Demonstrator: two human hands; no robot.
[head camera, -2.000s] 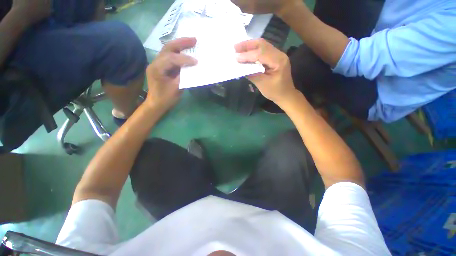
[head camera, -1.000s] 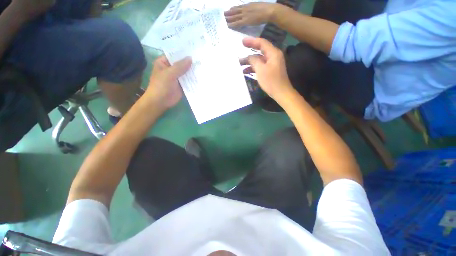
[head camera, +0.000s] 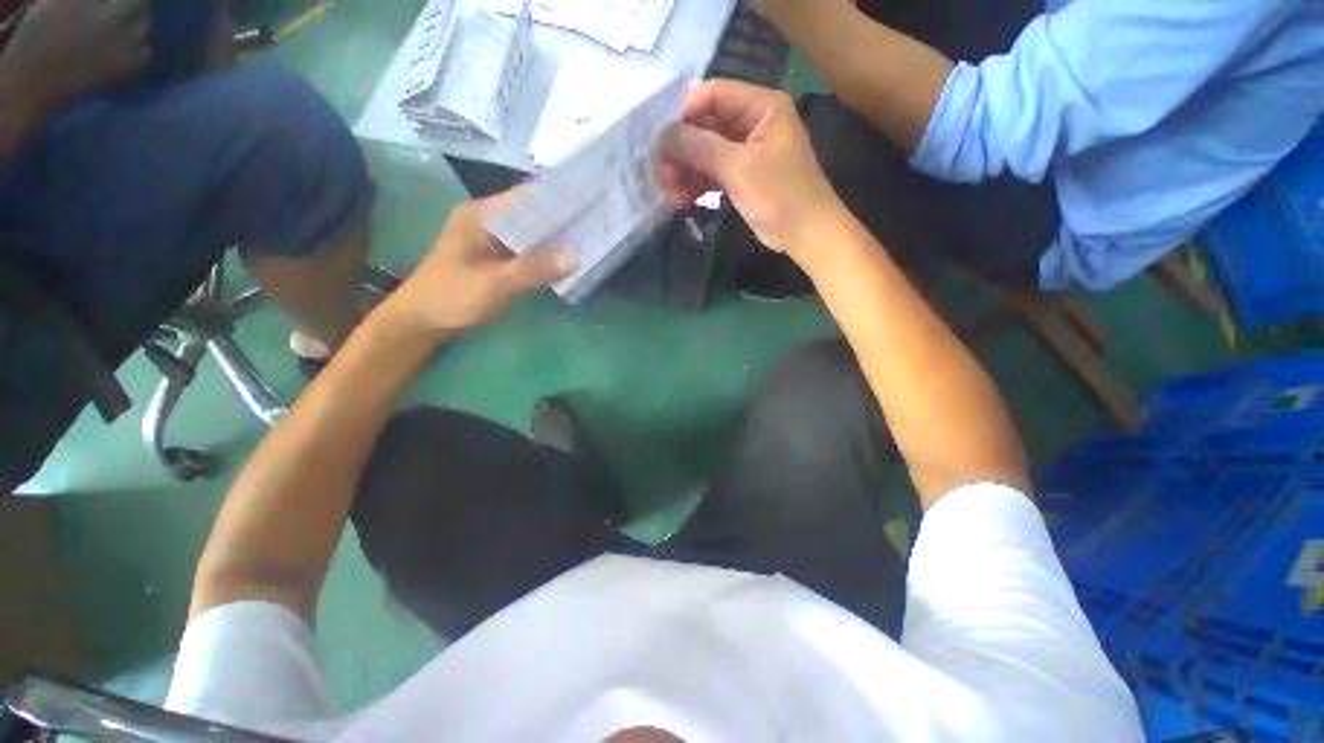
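Observation:
A printed leaflet (head camera: 603, 174) is held in the air above my lap, tilted, with one part folded over another. My left hand (head camera: 472, 276) grips its lower left end, thumb on top. My right hand (head camera: 748, 160) pinches its upper right end. Behind it, a pile of folded leaflets (head camera: 468, 73) with many edges lies at the left of the pale backing sheet (head camera: 385, 119). Flat printed sheets (head camera: 617, 18) lie at the back of the surface. Another white paper (head camera: 578, 96) lies just behind the held leaflet and is partly covered.
A dark crate (head camera: 661, 269) supports the papers. A person in a blue shirt (head camera: 1147, 131) sits at the right, near a wooden stool (head camera: 1067, 356) and blue crates (head camera: 1205, 508). Another person's knee (head camera: 276, 160) and a swivel chair base (head camera: 196, 363) are at the left.
The leaflet was open, then hung flat from my left hand; now it is folded over and held at both ends. The other person's hand has drawn back from the papers. The view has shifted slightly.

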